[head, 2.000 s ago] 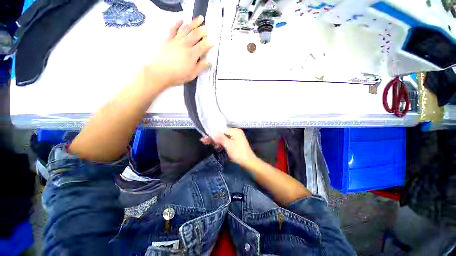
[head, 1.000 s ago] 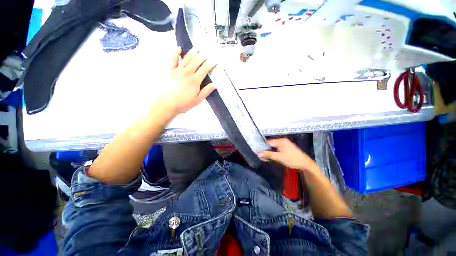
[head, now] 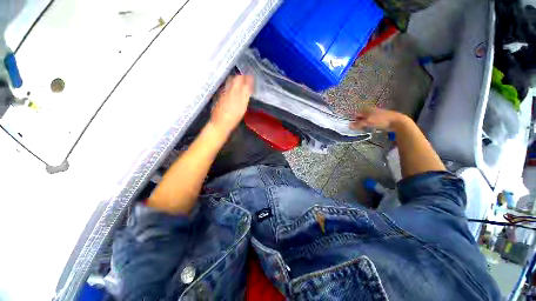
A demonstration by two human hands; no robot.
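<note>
Long grey-white and black curved strips (head: 300,104) lie in a layered bundle below the table edge, to the right of my lap. My left hand (head: 233,104) is at the bundle's upper left end, blurred, with its fingers over or beside the cloth; its grip cannot be made out. My right hand (head: 379,119) is at the bundle's right end, with its fingertips on the end of a strip. The strips span the gap between my two hands.
The white table (head: 76,176) with its worn grey edge fills the left side. A blue bin (head: 320,38) stands just beyond the bundle. A red object (head: 272,129) lies beneath the strips. A grey-covered surface (head: 455,82) is at the right, above speckled floor.
The view has swung right and down, away from the sewing machine. Both hands have moved off the tabletop area to the bundle below the edge, spread apart over the strips.
</note>
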